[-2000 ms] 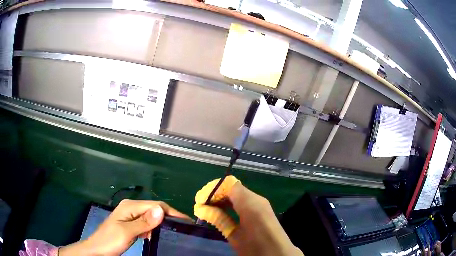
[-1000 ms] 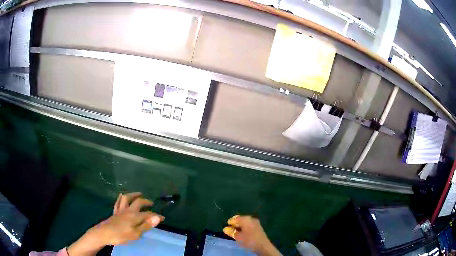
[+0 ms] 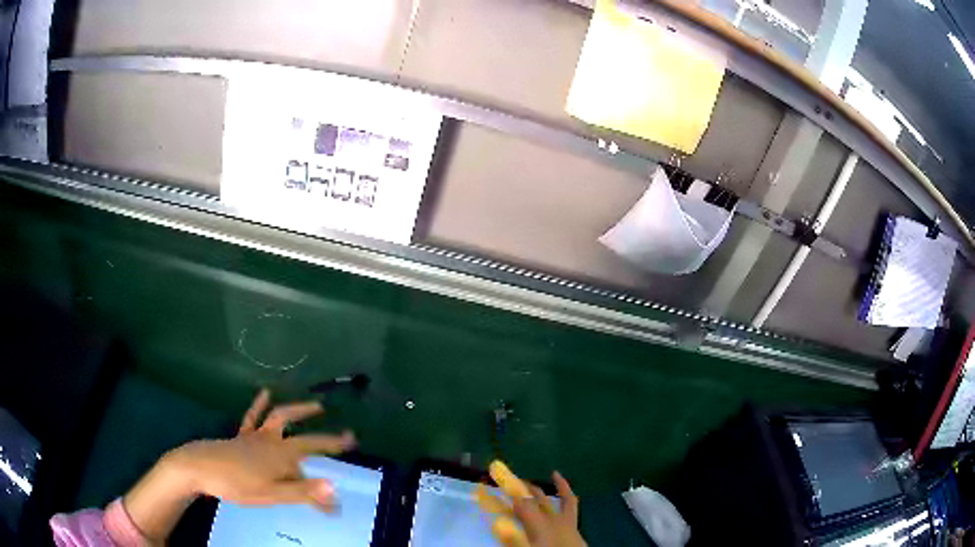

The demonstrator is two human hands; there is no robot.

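Observation:
Two tablets with lit pale blue screens lie side by side at the bottom edge, the left tablet (image 3: 294,518) and the right tablet (image 3: 440,515), both cut off by the frame. My left hand (image 3: 251,462), fingers spread, is over the upper left part of the left tablet and holds nothing. My right hand (image 3: 531,513), with yellow finger cots, is over the right tablet's upper right part, fingers apart. A small black plug with a lead (image 3: 344,383) lies on the green mat behind the left tablet. Another small dark plug (image 3: 500,415) lies behind the right tablet.
A crumpled white cloth (image 3: 656,515) lies right of my right hand. A black foam tray (image 3: 764,470) holds a dark tablet (image 3: 845,462) at the right. A grey panel with an instruction sheet (image 3: 329,160) and clipped papers (image 3: 671,227) stands behind the green mat (image 3: 449,353).
My hands have spread their fingers over the screens, and the right one has moved slightly. The view has tipped down, showing more of the mat and the plug behind the right tablet.

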